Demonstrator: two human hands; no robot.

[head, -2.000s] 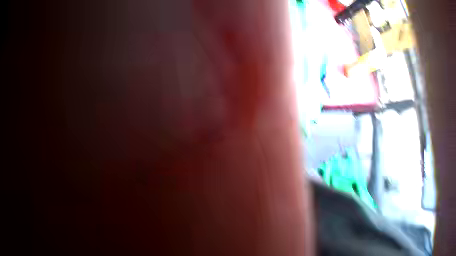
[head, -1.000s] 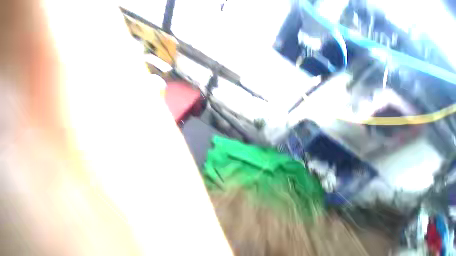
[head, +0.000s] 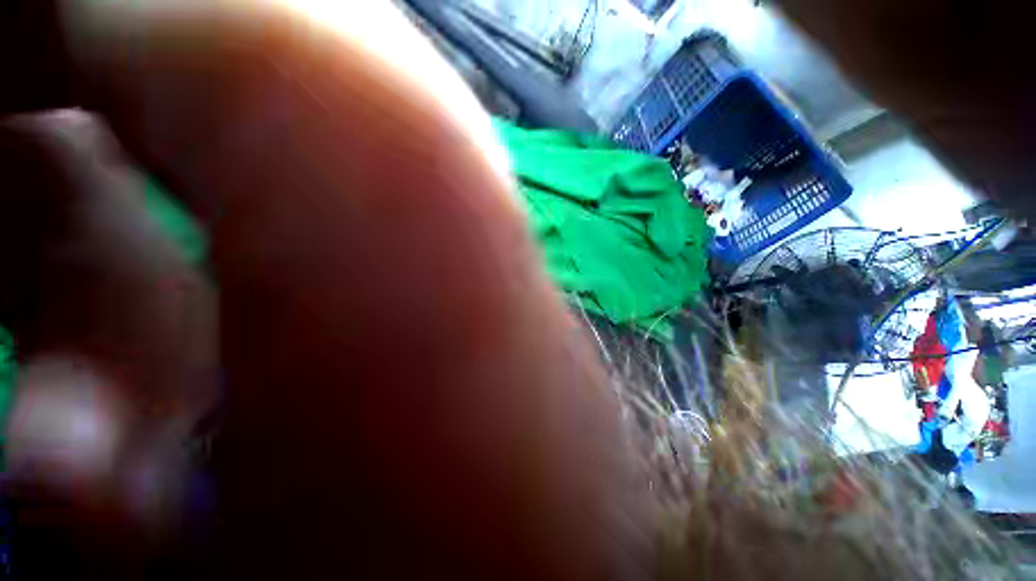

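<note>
A blurred hand (head: pixel 398 295), very close to the camera, covers the left and middle of the picture. I cannot tell whether it is my left hand or my right hand. A dark brown blurred shape (head: pixel 943 80) fills the top right corner; it may be part of the other hand. A crumpled bright green cloth heap (head: pixel 619 221) lies beyond the large hand, partly hidden by it. Small green patches show at the left between the blurred shapes. No held thing can be made out.
A blue plastic basket (head: pixel 838 185) with white spools or scraps inside is beyond the green heap. A wire floor fan (head: pixel 897 255) stands to its right. Blurred hair (head: pixel 773 499) crosses the lower right. Red, blue and white cloth (head: pixel 949 375) shows at the far right.
The view has swung and tilted. The red-ended table part has left view, and the green heap, basket and fan show more clearly. The close hand has darkened and covers the left and middle.
</note>
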